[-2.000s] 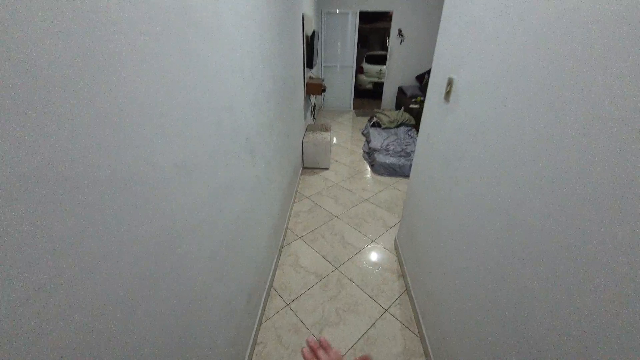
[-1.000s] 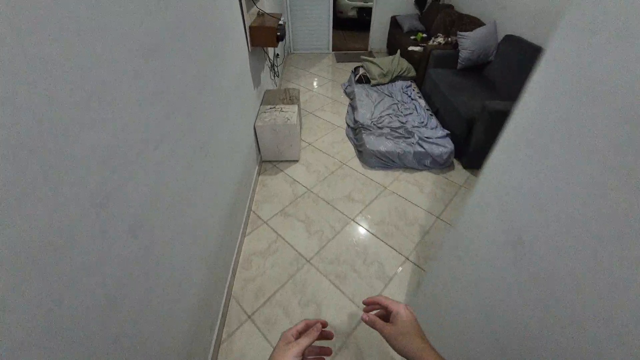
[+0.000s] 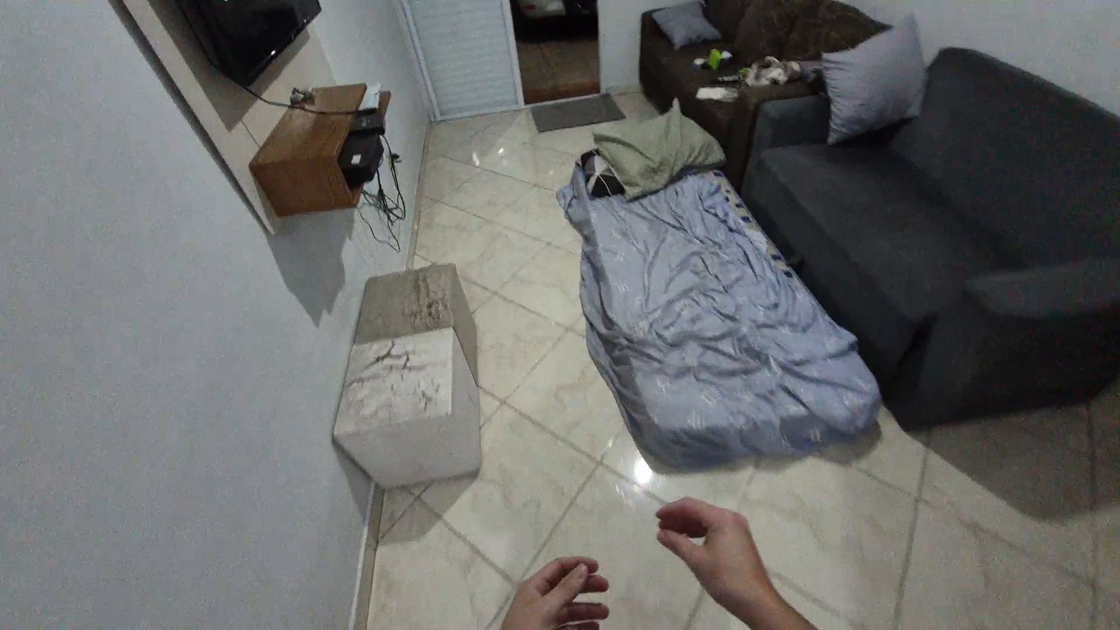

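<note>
My left hand (image 3: 560,597) is at the bottom centre of the head view, its fingers curled loosely and apart, holding nothing. To its right and a little higher, my right hand (image 3: 710,542) is half curled with nothing between thumb and fingers. Both hands are in the air over the tiled floor (image 3: 542,490). Beyond them a mattress with a rumpled blue-grey sheet (image 3: 717,332) lies on the floor, nearest to my right hand. A green pillow (image 3: 656,153) rests at its far end, beside a dark item partly hidden under the sheet.
Two worn cube stools (image 3: 407,385) stand against the left wall, below a wooden wall shelf (image 3: 302,157) with hanging cables and a television (image 3: 254,35). A dark grey sofa (image 3: 875,227) with a grey cushion (image 3: 875,83) borders the mattress. Farther back are a brown sofa, a doormat (image 3: 577,113) and a doorway.
The view has moved forward out of the narrow passage, so the mattress, stools and sofa are nearer. My hands have come further into view since the earliest frame.
</note>
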